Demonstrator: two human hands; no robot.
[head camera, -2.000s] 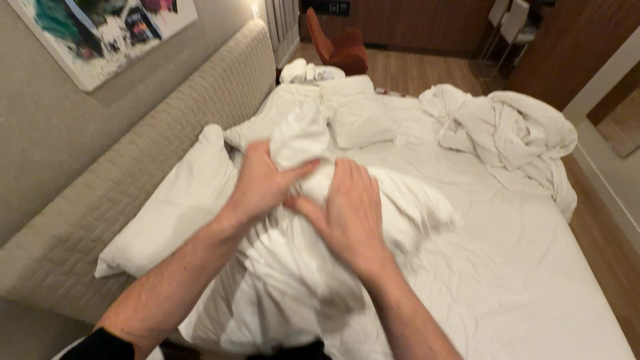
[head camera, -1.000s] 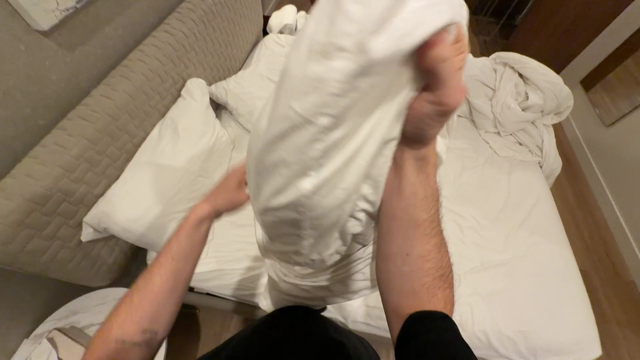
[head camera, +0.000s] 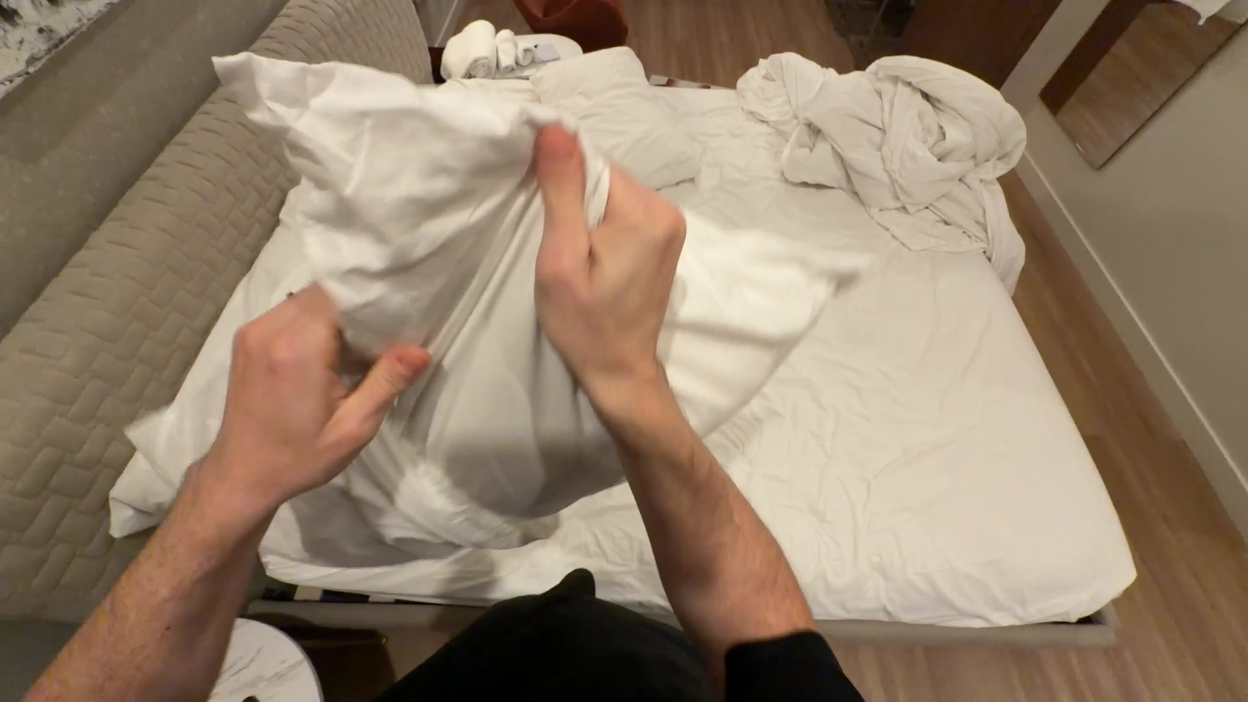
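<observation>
A white pillow in a loose pillowcase (head camera: 390, 195) is held up above the near side of the bed, its fabric bunched in folds between my hands. My right hand (head camera: 609, 273) grips the edge of the case, thumb on top. Lower and to the left, my left hand (head camera: 302, 390) pinches the cloth between thumb and fingers. Part of the case hangs down and another corner spreads to the right, slightly blurred. Behind my left hand, another white pillow (head camera: 161, 468) lies against the headboard, mostly hidden.
The bed has a white fitted sheet (head camera: 926, 439) and a padded headboard (head camera: 117, 322). A bunched duvet (head camera: 907, 146) lies at the far right, a pillow (head camera: 624, 117) at the far side. Rolled towels (head camera: 473, 49) sit on a far table. A round marble-patterned table (head camera: 263, 668) stands near left.
My right hand has come down from the top of the view, and my left hand, apart from the case one second ago, now holds it. The case has spread out sideways.
</observation>
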